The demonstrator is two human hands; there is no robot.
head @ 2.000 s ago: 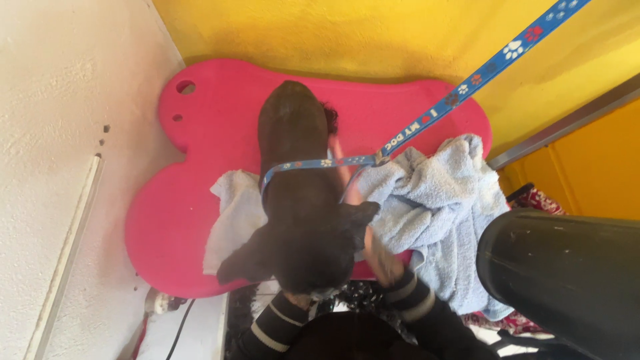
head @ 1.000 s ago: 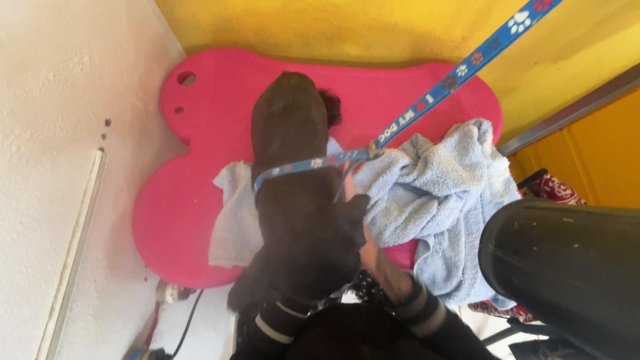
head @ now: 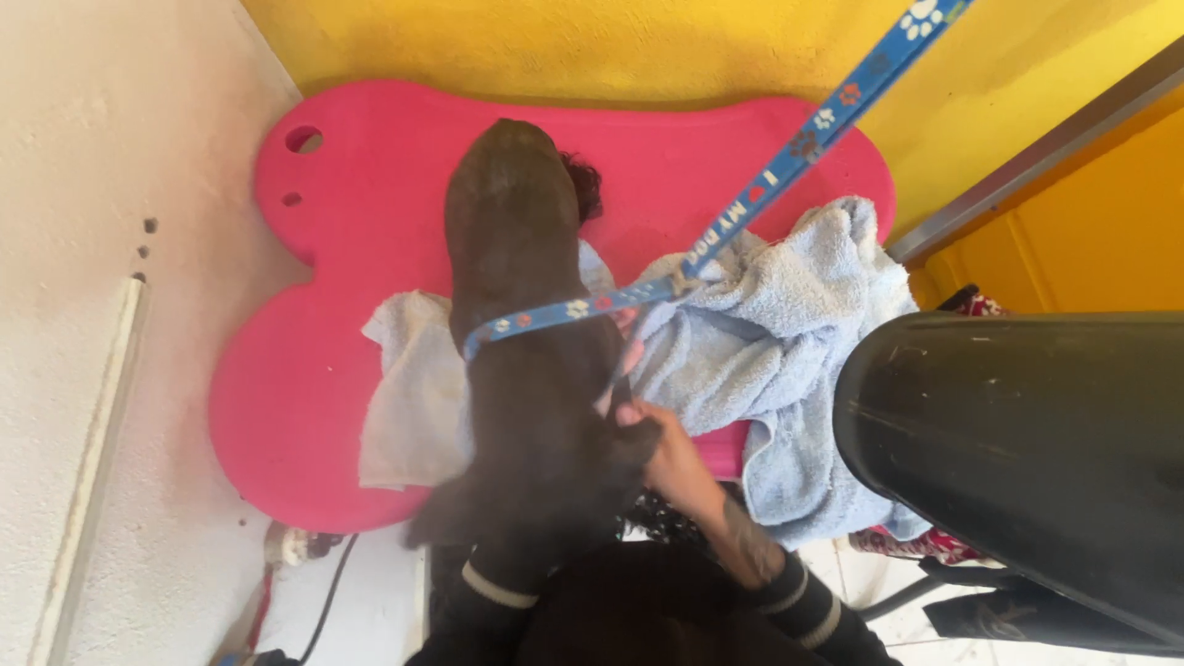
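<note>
A dark dog [head: 518, 259] is on a pink bone-shaped table [head: 314, 416], its head toward me. A blue paw-print leash [head: 768, 185] loops around its body and rises to the upper right. My right hand [head: 661, 444] is at the side of the dog's head near an ear, thumb and fingers drawn together; whether they pinch something is unclear. My left hand is hidden under the dog's head, with only the striped cuff showing. A light blue towel [head: 768, 324] lies bunched right of the dog, and a pale cloth [head: 412, 407] lies partly beneath it.
A large dark rounded object [head: 1008, 444] juts in from the right. The yellow wall [head: 647, 46] stands behind the table and a white wall [head: 111, 185] on the left. A cable [head: 328, 597] hangs below the table's left end.
My right hand has moved up beside the dog's head, its fingers now plainly in view. The left hand, partly visible two seconds ago, is now hidden. The dog's head has shifted slightly.
</note>
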